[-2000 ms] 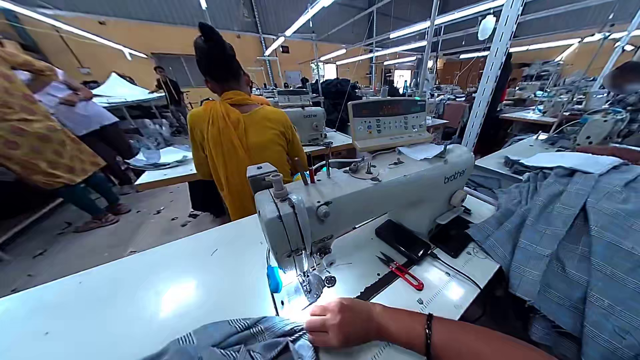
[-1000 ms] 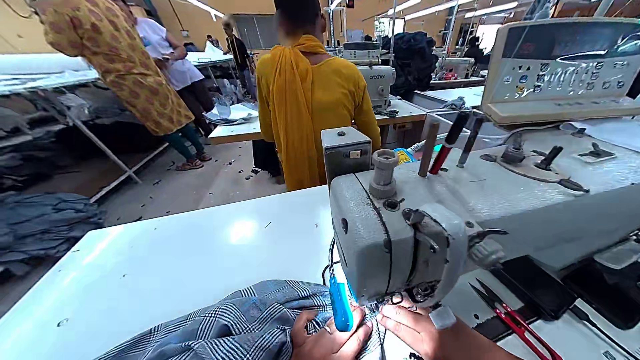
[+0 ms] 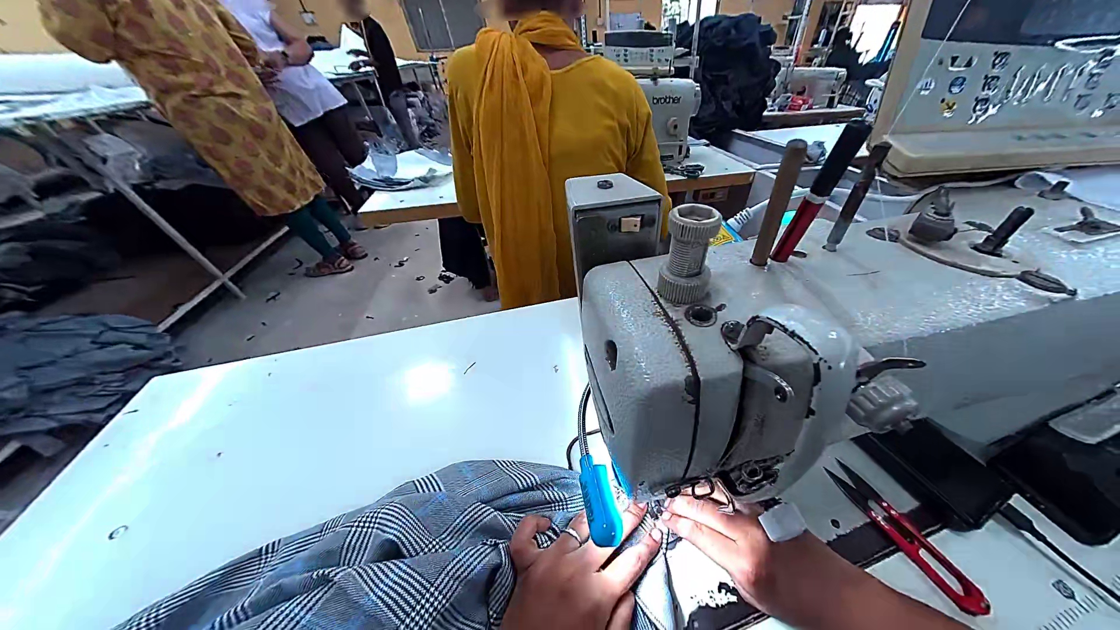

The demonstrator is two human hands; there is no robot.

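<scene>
Grey checked fabric (image 3: 376,542) lies bunched on the white table left of the sewing machine head (image 3: 700,367). My left hand (image 3: 577,569), with a ring on one finger, rests spread on this fabric, its fingertips close to the needle area. My right hand (image 3: 722,534) lies just right of the needle area, fingers extended over the fabric's edge, partly behind the machine's lower parts. A blue lamp (image 3: 600,503) on a flexible neck hangs in front of my left fingers and lights the spot. The needle itself is hard to make out.
Red-handled thread snips (image 3: 914,542) and a black phone (image 3: 932,468) lie right of my right forearm. The white tabletop (image 3: 350,420) stretches left. A person in yellow (image 3: 560,157) is beyond the table; other people stand at the left. Dark cloth (image 3: 79,376) is piled at far left.
The view has come much closer to the machine head. Two seconds ago only my right hand showed at the needle area; since one second ago both hands are there on the fabric.
</scene>
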